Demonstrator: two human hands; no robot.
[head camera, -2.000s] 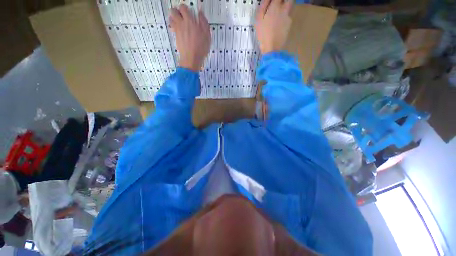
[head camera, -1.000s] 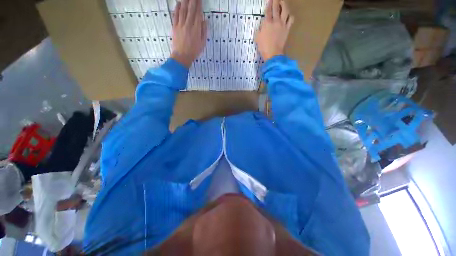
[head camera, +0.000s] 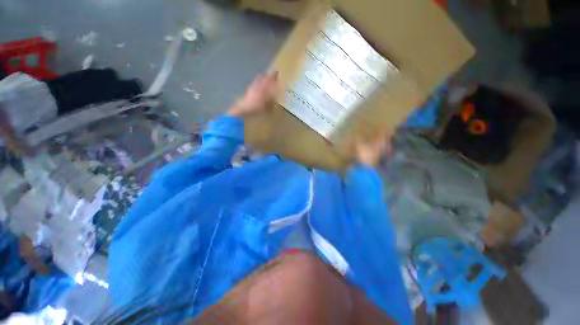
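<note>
A brown shipping carton stands open in front of me, turned at a slant, its flaps spread. Rows of white retail boxes lie side by side inside it. My left hand is at the carton's left edge with the fingers over the cardboard. My right hand is blurred and rests against the carton's near right side, gripping the cardboard there. The fingertips of my right hand are not clear.
A blue plastic stool stands at the lower right, beside grey-green plastic bags. A red plastic stool is at the far left. An open carton with dark contents is at the right. Pale scraps lie on the floor.
My hands have left the tops of the white boxes and moved to the carton's sides. The view has swung, and the carton now appears slanted and further right.
</note>
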